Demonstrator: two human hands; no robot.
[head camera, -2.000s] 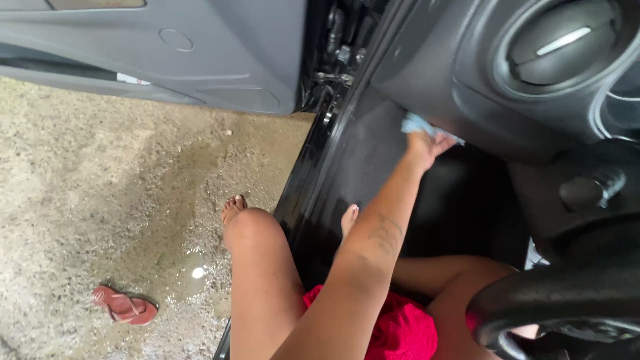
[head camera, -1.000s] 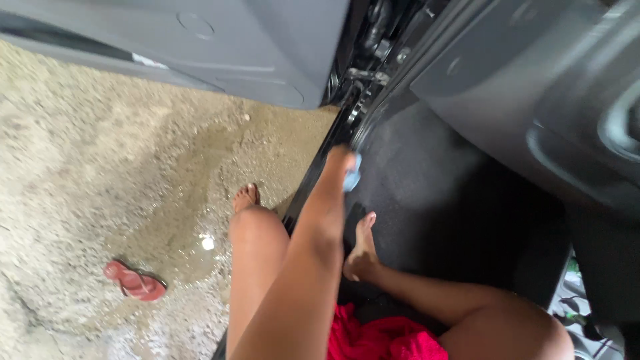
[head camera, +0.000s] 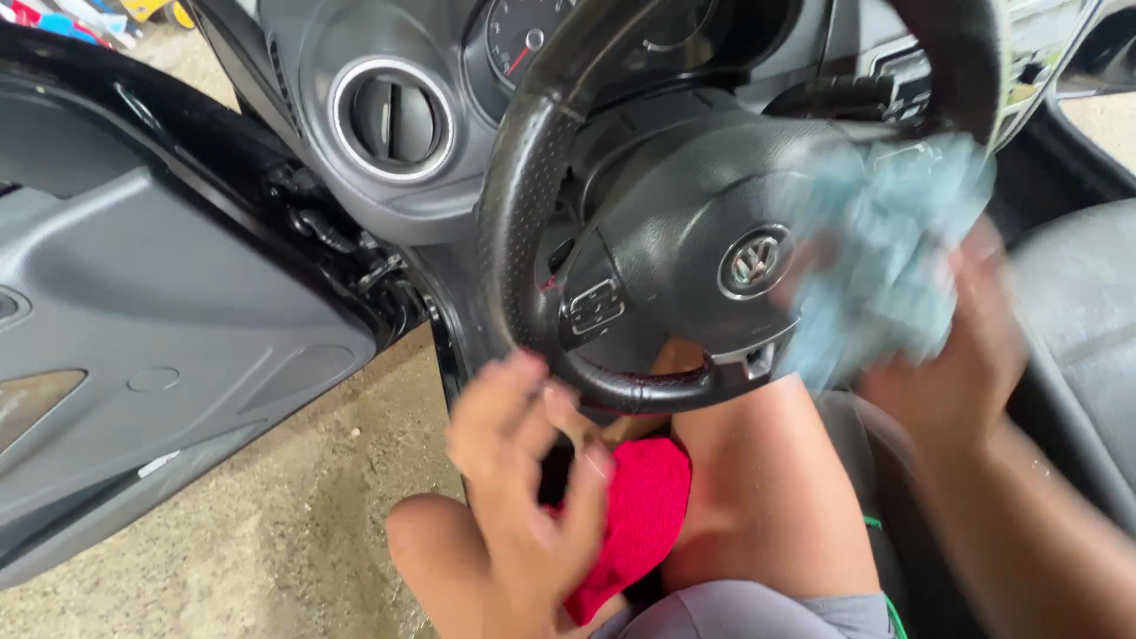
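Note:
A light blue cloth (head camera: 887, 257), blurred by motion, is held in my right hand (head camera: 950, 346) over the right side of the Volkswagen steering wheel (head camera: 524, 195). My left hand (head camera: 532, 470) is below the wheel's lower left rim, fingers spread and nothing seen in them. Just beside it, a bright red cloth (head camera: 643, 515) lies over my lap between my thighs. The wheel's hub (head camera: 754, 260) bears the maker's emblem.
The driver's door (head camera: 204, 293) stands open at the left above wet concrete ground (head camera: 293, 497). A round air vent (head camera: 390, 120) and the instrument cluster (head camera: 532, 40) are beyond the wheel. A grey seat (head camera: 1083, 302) is at the right.
The view has swung from the door sill and footwell to the steering wheel. The blue cloth, earlier in a hand near the sill, is now at the wheel in my right hand. My left hand is now in view.

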